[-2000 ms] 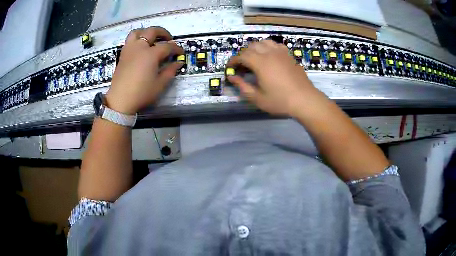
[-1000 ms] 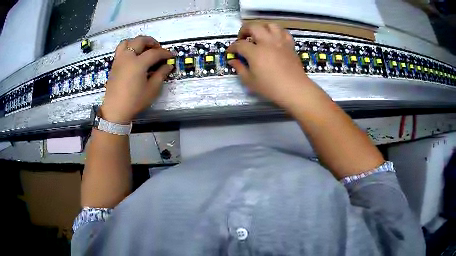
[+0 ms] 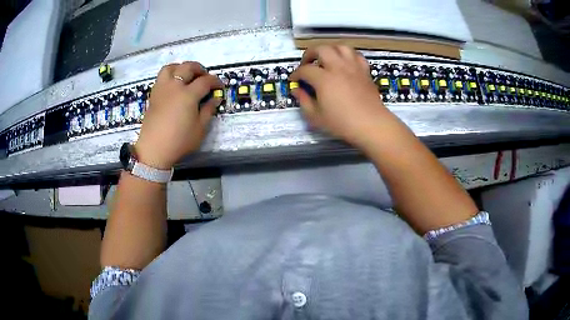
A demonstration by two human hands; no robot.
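The circuit board panel [image 3: 256, 103] lies on the conveyor across the view. My left hand [image 3: 181, 115] has its thumb and fingers closed around a yellow-topped transformer [image 3: 217, 94] at the board. My right hand [image 3: 340, 90] has its fingertips on another yellow-topped transformer [image 3: 294, 85] at the board. Two transformers [image 3: 243, 90] stand on the board between my hands. More stand in a row to the right of my right hand. The board part left of my left hand shows no yellow tops. My fingers partly hide both held transformers.
The silver side rail [image 3: 262, 134] runs along the near edge of the conveyor. A single transformer [image 3: 105, 72] stands on the far rail at left. A white sheet [image 3: 381, 19] lies over cardboard [image 3: 400, 46] behind the line. Dark gaps separate the panels.
Two seconds ago my right hand held a transformer over the near rail beside a loose one. That loose one no longer shows on the rail. Both hands are now at the board.
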